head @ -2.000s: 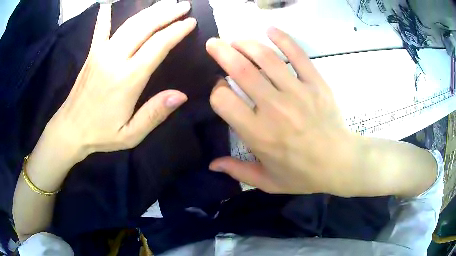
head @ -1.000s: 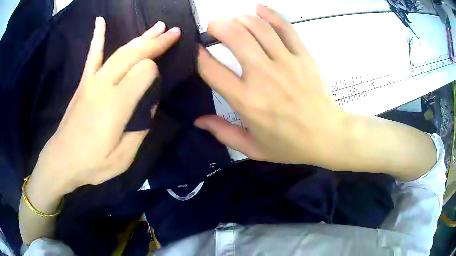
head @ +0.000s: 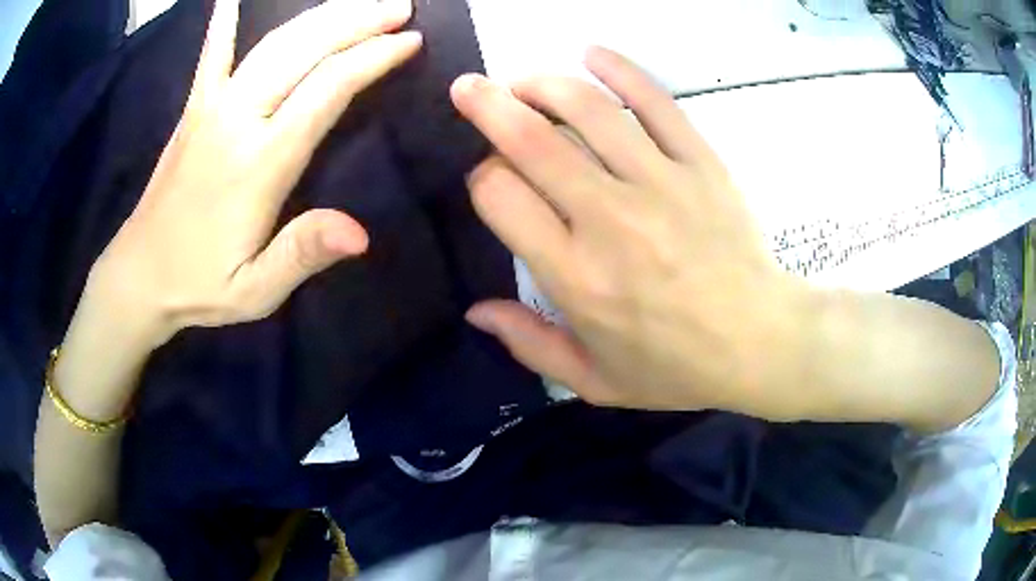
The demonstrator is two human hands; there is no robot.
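Note:
Dark navy cloth (head: 375, 306) covers the left and middle of the table and hangs over my lap. My left hand (head: 244, 170) lies flat on it at the upper left, fingers spread, with a gold bangle on the wrist. My right hand (head: 636, 250) is at the cloth's right edge, partly over the white bed, fingers apart and bent, fingertips on or near the edge. A thin white-grey curved strip (head: 437, 468) lies on the lower cloth beside tiny white print (head: 507, 422). The needle is not in view.
The white machine bed (head: 841, 148) is at the right, with a dark slot line and a printed ruler (head: 897, 227) along its near edge. Black tangled threads (head: 926, 45) lie at the upper right. A small white patch (head: 332, 443) shows beside the cloth near my lap.
Since one second ago, my left hand has opened from curled fingers and moved up. The right hand has shifted slightly down. The curved strip, hidden two seconds ago, sits a little lower than one second ago.

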